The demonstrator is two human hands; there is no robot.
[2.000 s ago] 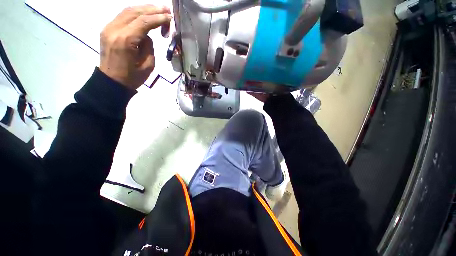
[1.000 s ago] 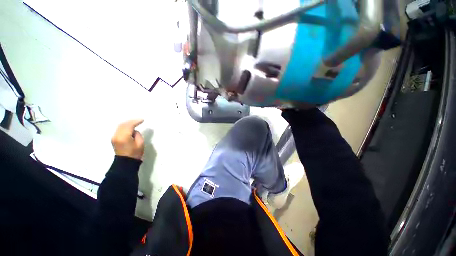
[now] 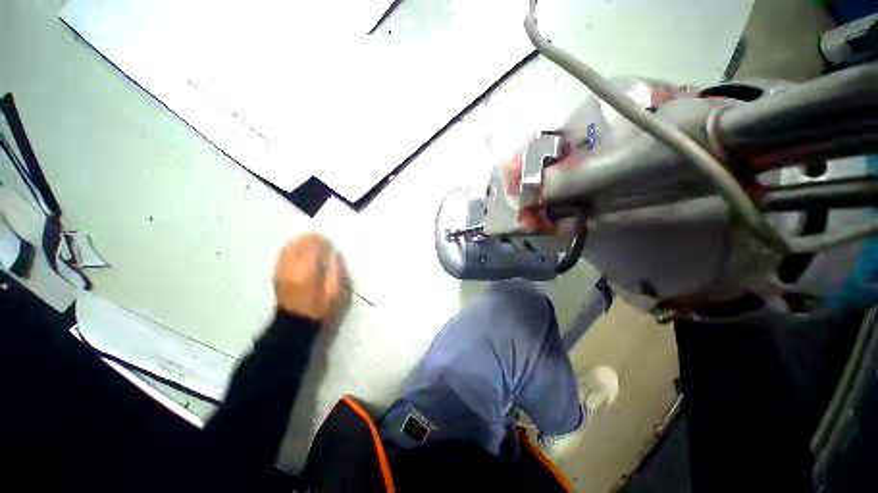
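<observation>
The straight-knife cutting machine [image 3: 664, 193] stands at the right, its motor housing large and close to the camera. Its grey base plate [image 3: 501, 260] rests on the table near the wearer's knee. White-topped cut pieces with dark edges [image 3: 279, 87] lie at the upper left, apart from the machine, with a small dark notch at their near corner. My left hand [image 3: 309, 276] is over the table just below that corner, blurred; its fingers are hard to make out. My right hand is hidden behind the motor; only the dark sleeve shows.
Offcuts [image 3: 77, 252] and a long white strip with a dark edge [image 3: 154, 351] lie at the table's left side. The power cable [image 3: 655, 120] loops over the machine. The pale table [image 3: 144, 164] ends at the right, with floor and a shoe below.
The machine has moved right, away from the cut pieces, and turned. More of the pieces' corner shows. My left hand has come down from beside the machine, then moved right toward that corner.
</observation>
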